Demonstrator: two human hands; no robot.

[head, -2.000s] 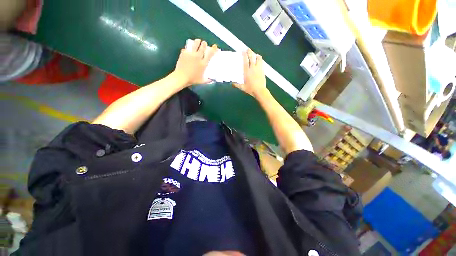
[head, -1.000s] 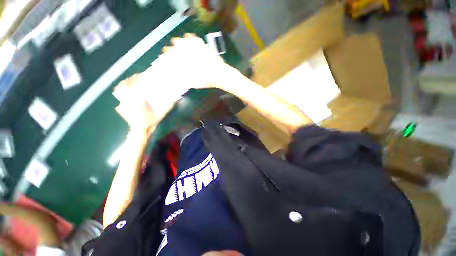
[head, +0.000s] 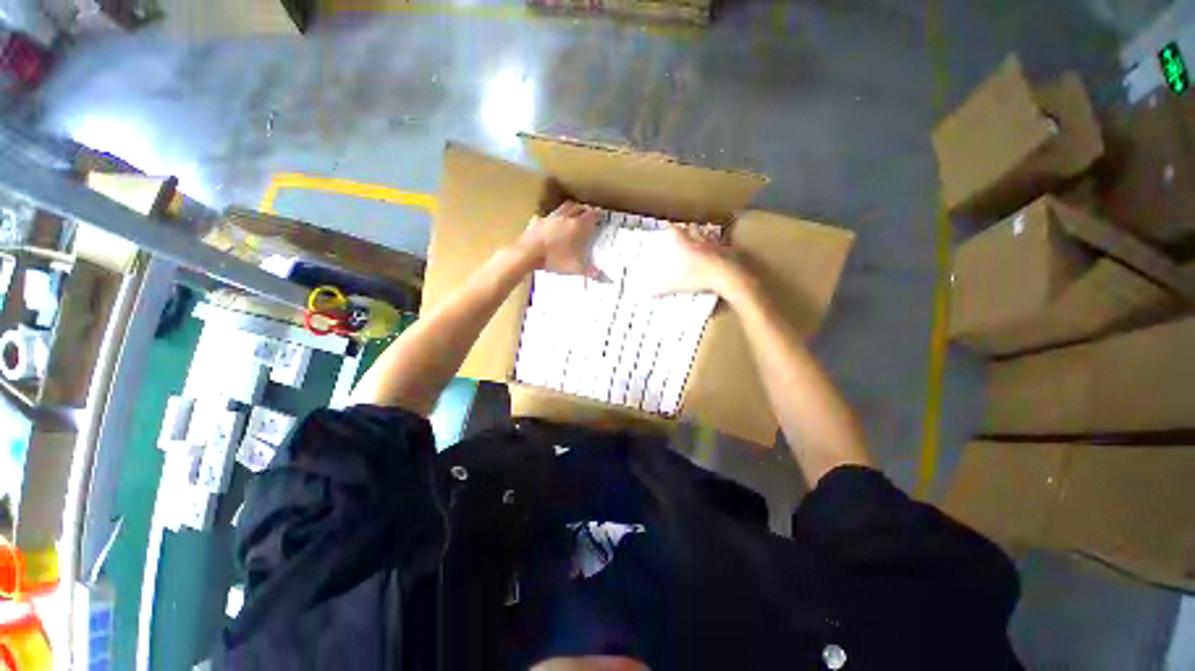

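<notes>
A large brown shipping carton [head: 786,262] stands open in front of me with its flaps folded outward. Tight rows of small white boxes [head: 609,334] fill it. My left hand [head: 570,240] is at the far left part of the rows, with fingers over the white boxes. My right hand [head: 697,260] is at the far right part, close to the carton wall. White boxes lie between the two hands; their outlines are washed out by glare, so a separate held row cannot be told from the packed ones.
At the left is the green bench [head: 127,524] with loose white boxes [head: 210,406] on it. Scissors [head: 328,311] with red and yellow handles lie at its end. Orange items [head: 26,642] show at lower left. Brown cartons [head: 1094,380] stand along the right.
The view has swung from the bench to the open carton. My hands, which held white boxes over the bench, are now inside the carton on its white rows.
</notes>
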